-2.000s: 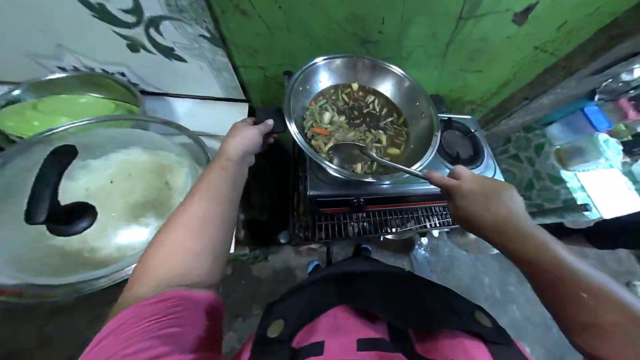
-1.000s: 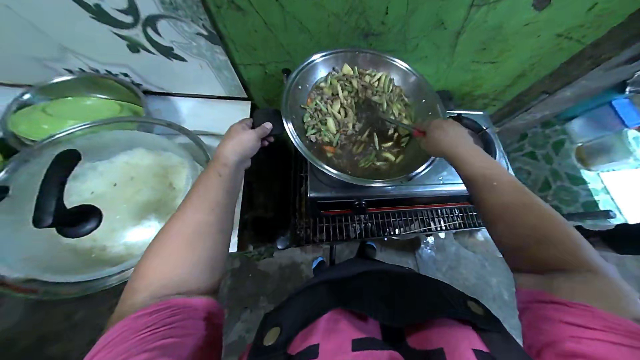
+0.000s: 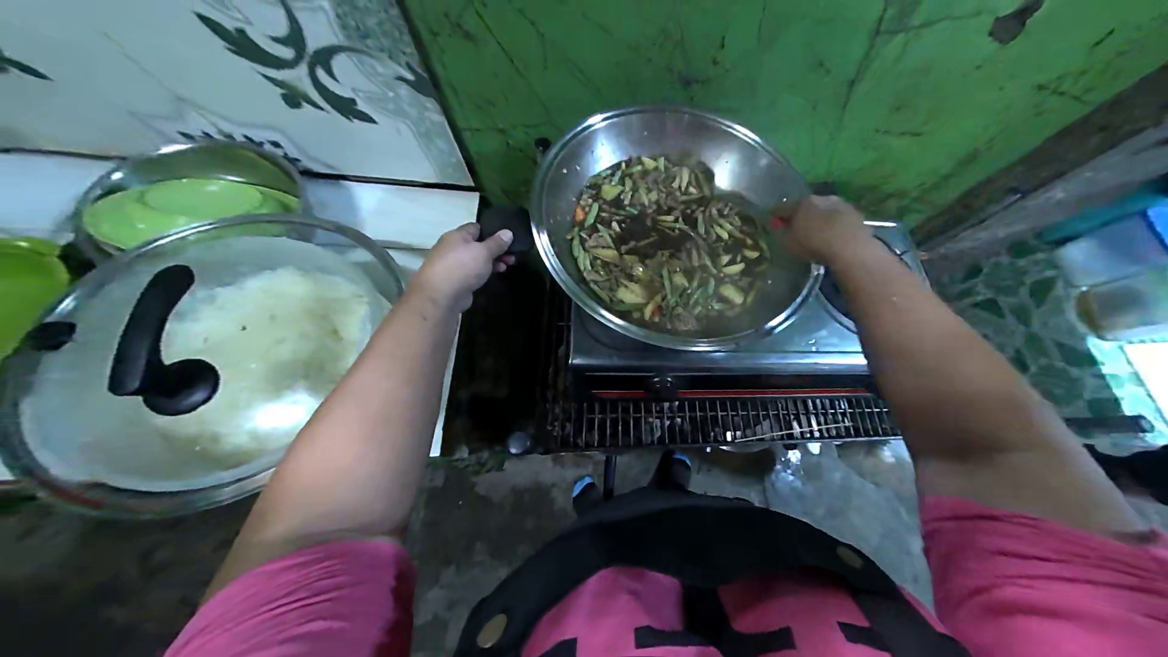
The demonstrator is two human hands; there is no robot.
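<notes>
A steel wok (image 3: 677, 336) stands on a gas stove (image 3: 721, 358), holding chopped vegetables and meat in brown liquid (image 3: 671, 246). At its left, my left hand (image 3: 464, 260) grips the wok's black handle (image 3: 507, 230). My right hand (image 3: 824, 228) is closed on a spoon handle at the wok's right rim; a bit of red handle shows by the fingers. The spoon's metal head is not clearly visible among the food.
Left of the stove lies a wide pan under a glass lid (image 3: 274, 347) with a black handle. Behind it sits a metal bowl with light green bowls (image 3: 192, 201). A green wall (image 3: 693, 55) rises behind the wok. Plastic containers (image 3: 1127, 310) stand at the right.
My right hand has moved up and over the wok's right rim from lower right. The spoon head, plainly seen two seconds ago, is now obscured. My left hand stays on the handle.
</notes>
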